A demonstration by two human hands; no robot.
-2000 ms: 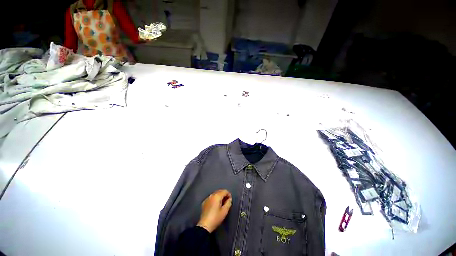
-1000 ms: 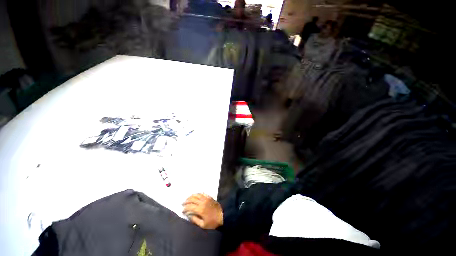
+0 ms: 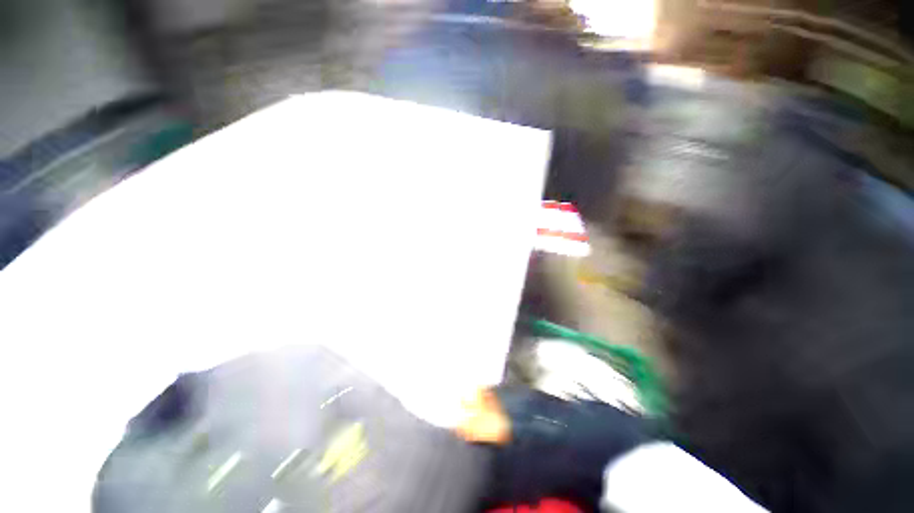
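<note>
The frame is strongly blurred. The dark grey shirt (image 3: 271, 431) lies at the near edge of the white table (image 3: 351, 220), with a smeared yellow-green emblem on it. My right hand (image 3: 486, 417) is at the table's near right edge, beside the shirt, in a dark sleeve. Its fingers are too blurred to tell whether they hold anything. My left hand is not in view.
A green basket (image 3: 649, 376) with pale contents stands low beyond the table's right edge. A red and white item (image 3: 561, 227) is farther along that edge. Dark garments (image 3: 802, 301) fill the right side, blurred.
The view first swung right from the table to its right edge, then shifted a little and blurred. The tag bag and red snips no longer show. My right hand remains by the table edge.
</note>
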